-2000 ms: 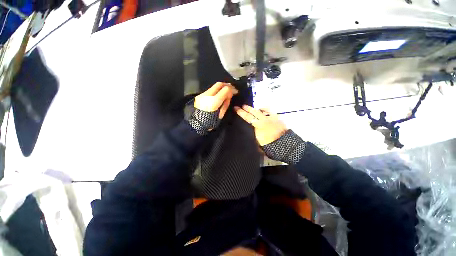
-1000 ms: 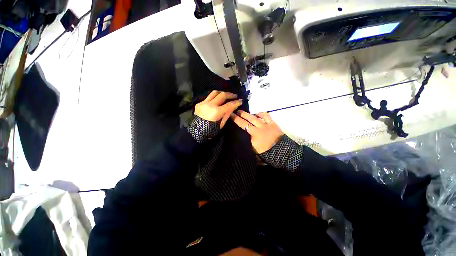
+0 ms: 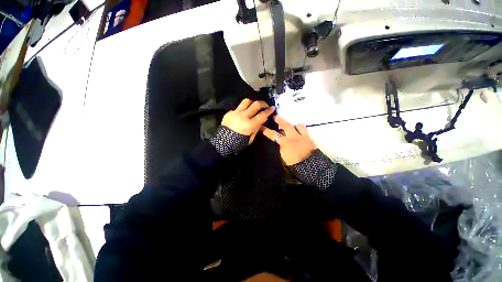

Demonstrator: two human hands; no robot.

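The black padded mesh panel (image 3: pixel 176 104) lies flat on the white table, its near part hanging over the front edge towards my lap. A greyish camouflage strip (image 3: pixel 205 66) runs down it. My left hand (image 3: pixel 242 121) has bent fingers pinching the black material by the presser foot (image 3: pixel 273 95). My right hand (image 3: pixel 292 142), with a ring, lies on the panel's right edge just below, fingertips near my left ones. The material under the fingertips is dark and its layers cannot be told apart.
The sewing machine's control panel (image 3: pixel 418 52) is at the upper right. A black jointed bracket (image 3: pixel 421 135) stands right of the needle. Another black panel (image 3: pixel 34 118) lies at the left. A white bag (image 3: pixel 60 234) is lower left, a crinkled clear plastic bag (image 3: pixel 484 204) lower right.
The camera view has shifted slightly. Both hands stay by the presser foot; their fingertips have moved a little closer to the needle, and my right fingers are more spread.
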